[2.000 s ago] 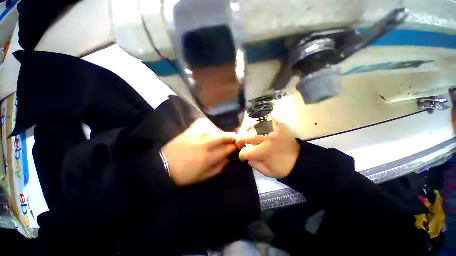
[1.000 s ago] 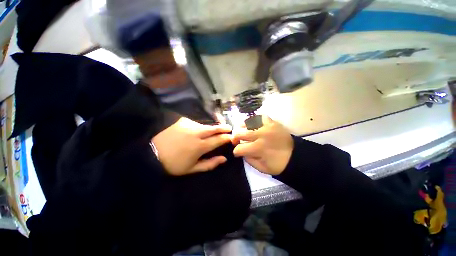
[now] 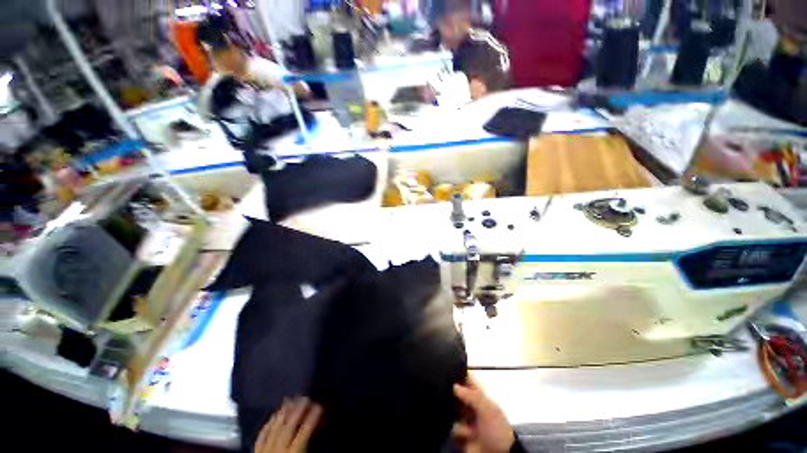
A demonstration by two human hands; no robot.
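Note:
A large black garment piece (image 3: 354, 354) lies on the table left of the machine head and below it, its right edge close to the needle area. The cream-white machine (image 3: 602, 301) with a blue stripe stands at right. My left hand (image 3: 290, 426) rests on the cloth near the bottom edge, fingers slightly apart, partly cut off. My right hand (image 3: 482, 420) pinches the cloth's right edge below the needle area; some fingertips are hidden. A small white piece (image 3: 308, 290) shows against the black cloth.
Dark pieces (image 3: 320, 183) lie beyond the cloth. A grey bin (image 3: 84, 265) stands at left. A brown striped board (image 3: 588, 164) is behind the machine. Orange-red loops (image 3: 783, 358) lie at its right end. Two people (image 3: 257, 97) are across the tables.
The view has lifted and pulled back from the needle to the wider room. Both hands have moved from the needle toward the table's front edge and now lie apart on the cloth.

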